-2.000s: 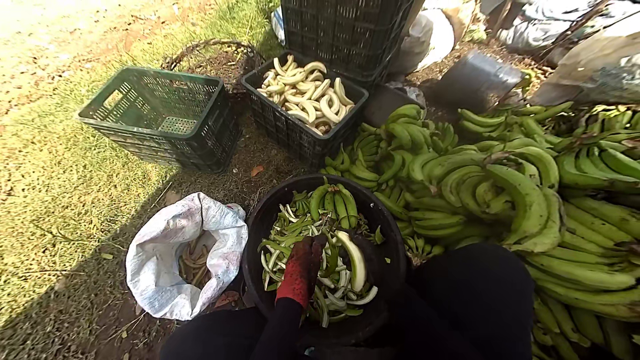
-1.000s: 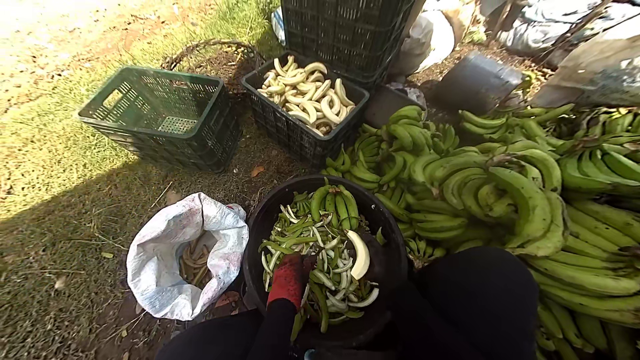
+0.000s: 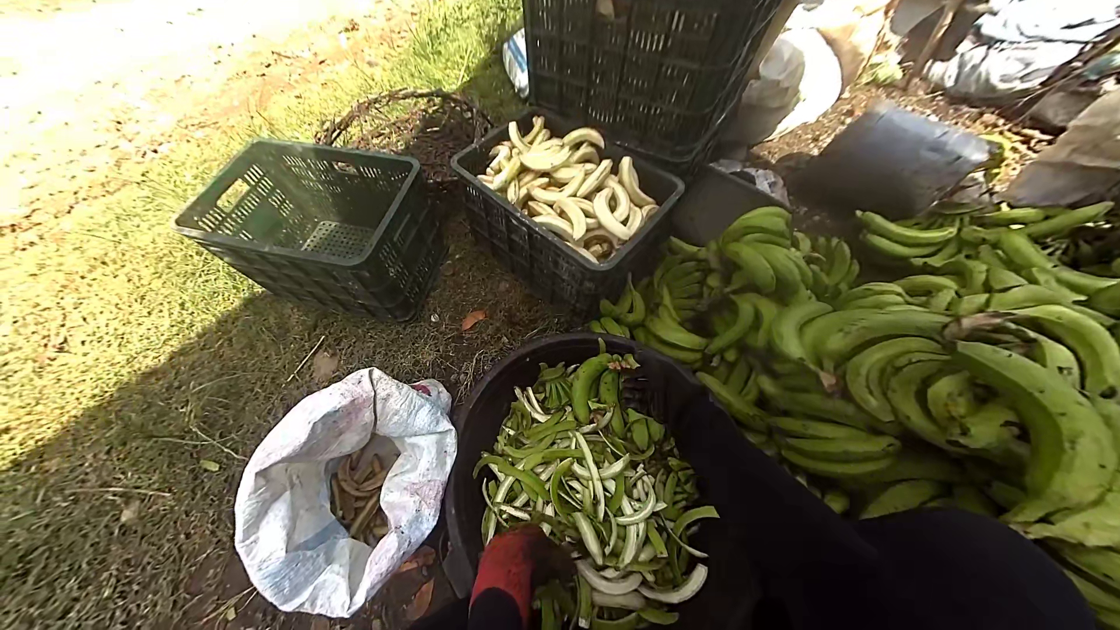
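My left hand (image 3: 525,560), in a red and dark glove, is low in a black tub (image 3: 477,420) of green peels (image 3: 577,472); its fingers blur into the dark peels, so any hold is hidden. A black sleeve (image 3: 744,464) reaches from the lower right to the tub's right side; my right hand cannot be made out against the dark there. Several unpeeled green plantains (image 3: 591,389) lie at the tub's far side. Beyond the tub, peeled plantains (image 3: 569,188) fill a dark plastic crate (image 3: 534,249).
A large heap of green plantain bunches (image 3: 875,367) lies at the right. A white woven sack (image 3: 289,499) with brownish pieces stands left of the tub. Behind are a green plastic crate (image 3: 289,241), a tall dark crate (image 3: 639,70) and a grey container (image 3: 892,157).
The pale peeled plantain seen over the tub in the earlier frames is gone from there. My left hand has moved down toward the near edge. A black sleeve now crosses the tub's right side.
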